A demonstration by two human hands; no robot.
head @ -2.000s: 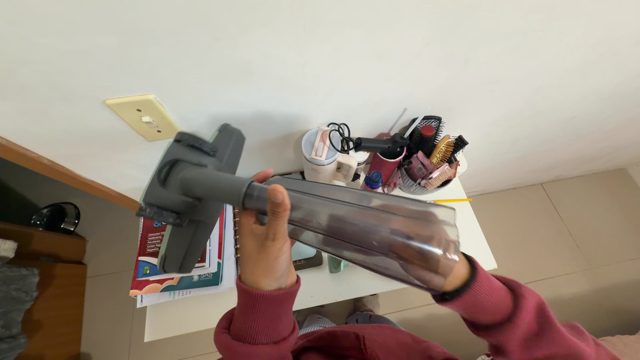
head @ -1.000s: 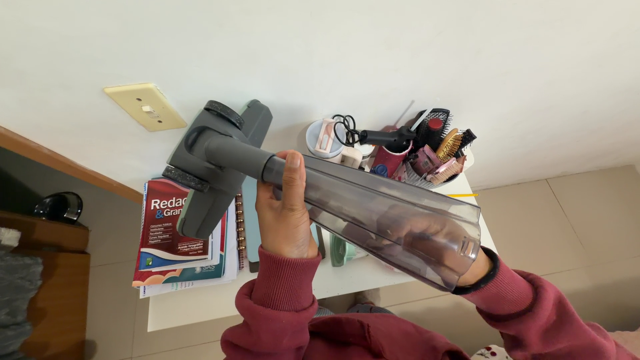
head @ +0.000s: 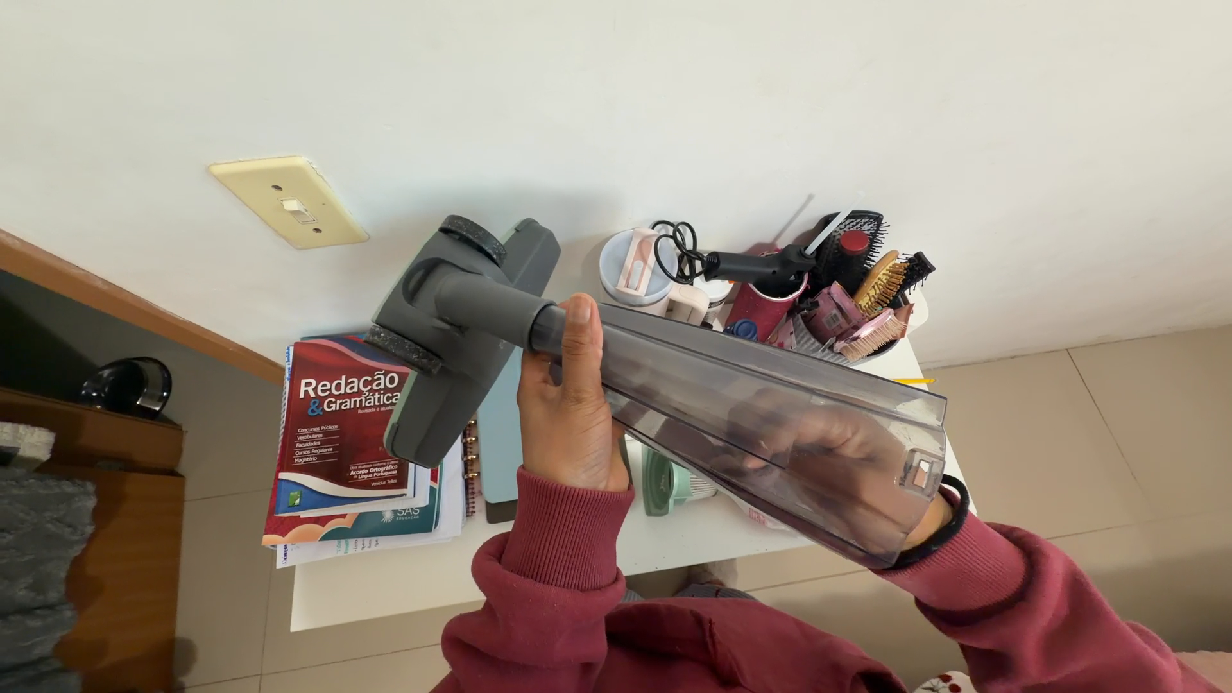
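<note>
A grey vacuum floor head (head: 452,337) is joined by its neck to a clear smoky plastic vacuum tube section (head: 770,385). My left hand (head: 573,404) grips the narrow end of the tube near that joint, thumb on top. My right hand (head: 818,433) shows through the clear plastic at the wide lower end; it seems to be inside or behind the tube, and its fingers look bent. A black band sits at the right wrist. The floor head is tilted above a stack of books.
On a white table (head: 327,592) against the wall are books (head: 342,433), a lidded tumbler (head: 635,274), a red cup (head: 760,308), a black corded styling tool (head: 760,267) and a basket with several hairbrushes (head: 881,289). A light switch (head: 294,204) is on the wall.
The floor head has tilted and shifted, uncovering more of the red book cover than two seconds ago. Both hands remain at the tube.
</note>
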